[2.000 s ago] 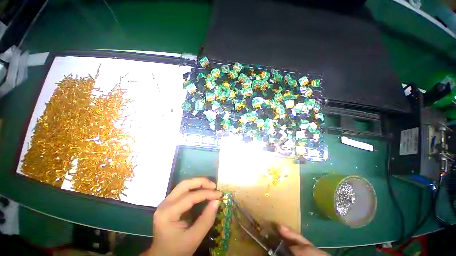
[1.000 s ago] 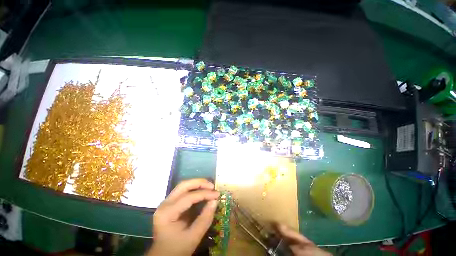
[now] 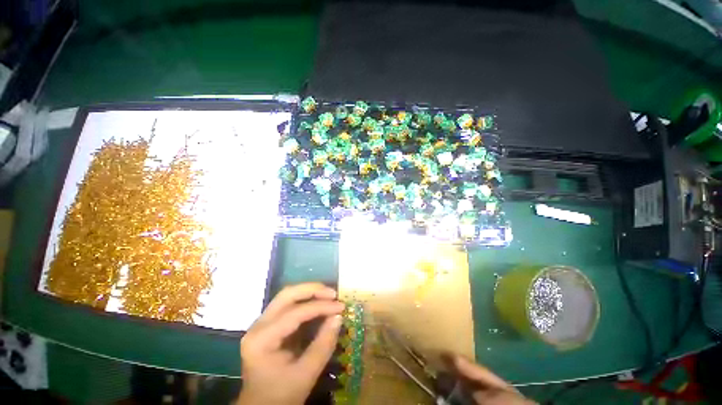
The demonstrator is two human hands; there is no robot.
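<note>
A row of small green circuit boards [image 3: 355, 352] lies along the left edge of the tan work plate [image 3: 435, 316]. My left hand [image 3: 289, 340] is at the top of the row, thumb and forefinger pinched together at its upper end; a gold terminal between them is too small to make out. My right hand [image 3: 484, 381], cut off by the bottom edge, holds the soldering iron [image 3: 412, 365]. Its blurred tip points up and left, just right of the row. I cannot tell whether the tip touches a board.
A white tray [image 3: 237, 237] with heaped gold terminals [image 3: 131, 229] is at left. Green assemblies [image 3: 396, 162] are piled behind the plate. A tip-cleaner tub [image 3: 582, 304], white stick [image 3: 564, 213] and dark solder feeder [image 3: 653, 210] with cables are at right.
The view has shifted slightly. The iron and my right hand have moved a little right, and the iron's tip is now blurred. My left hand stays at the upper end of the row.
</note>
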